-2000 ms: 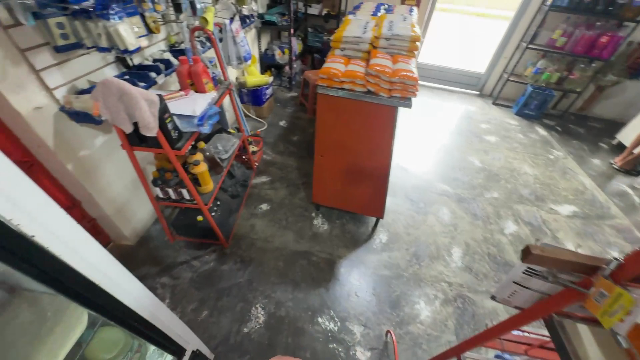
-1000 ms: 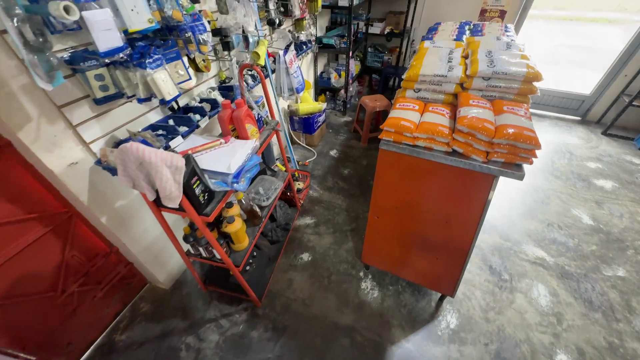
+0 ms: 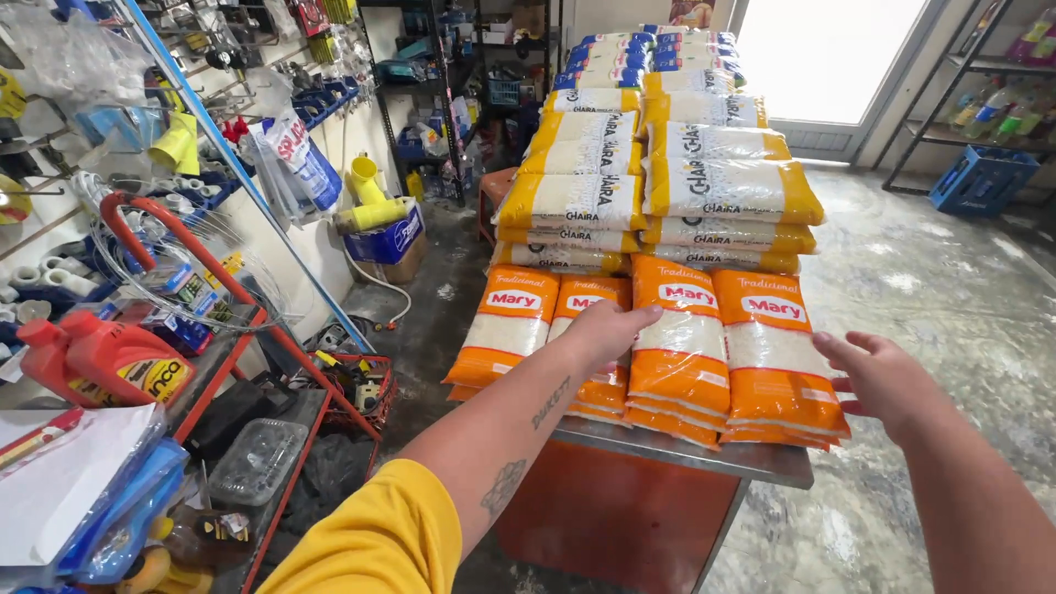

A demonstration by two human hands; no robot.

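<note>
Orange-and-clear bags of rice (image 3: pixel 678 342) lie in short stacks side by side at the near end of a metal-topped counter (image 3: pixel 763 464). My left hand (image 3: pixel 606 330) reaches over them, fingers apart, at the border between the two middle stacks; whether it touches them I cannot tell. Beside the rightmost orange stack (image 3: pixel 780 355) is my right hand (image 3: pixel 870 375), fingers spread and nothing held. Behind the orange bags rise two columns of yellow-and-clear bags (image 3: pixel 726 190), with blue-and-white bags (image 3: pixel 606 58) at the far end.
At left stands a red metal cart (image 3: pixel 272 318) with red jugs (image 3: pixel 124 359), papers and a clear plastic container (image 3: pixel 261 460). Beyond it are a blue box (image 3: pixel 384 235) and a hose on the floor. A blue crate (image 3: pixel 983 177) sits by the shelf at right, near the bright doorway.
The view has moved much closer to the counter and its bags. Both my hands and forearms have come into view over and beside the orange bags.
</note>
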